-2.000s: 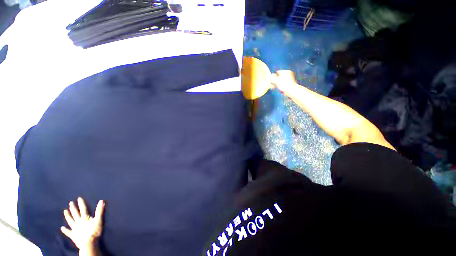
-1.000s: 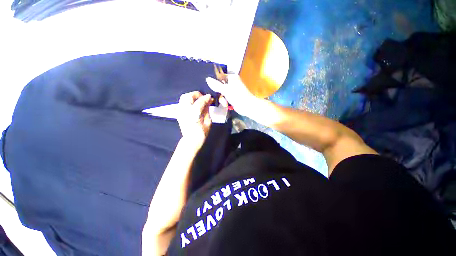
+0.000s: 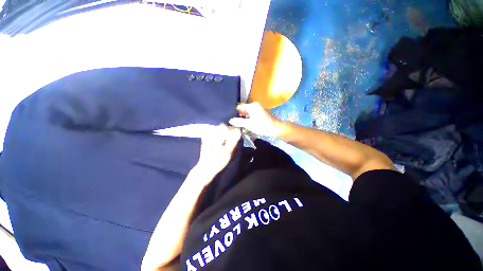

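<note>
A dark navy coat (image 3: 106,174) lies spread on the white table, its sleeve (image 3: 159,95) reaching right with a row of small cuff buttons (image 3: 205,78) near the end. My left hand (image 3: 218,145) has its fingers closed at the lower corner of the sleeve end, near my waist. My right hand (image 3: 258,120) is just right of it, fingertips pinched at the same cuff edge. Something small and brownish shows at the right fingertips; I cannot tell what it is. The pinched cloth is mostly hidden by my fingers.
A round yellow-orange stool (image 3: 278,69) stands against the table's right edge. Dark clothing (image 3: 423,116) is piled on the blue floor at the right. Dark shiny material (image 3: 58,16) and a thin yellow loop (image 3: 177,8) lie at the table's far side.
Two seconds ago my left hand lay flat on the coat and my right was at the stool; both came to the sleeve end. Since one second ago, the cuff lies flatter and my right hand is lower.
</note>
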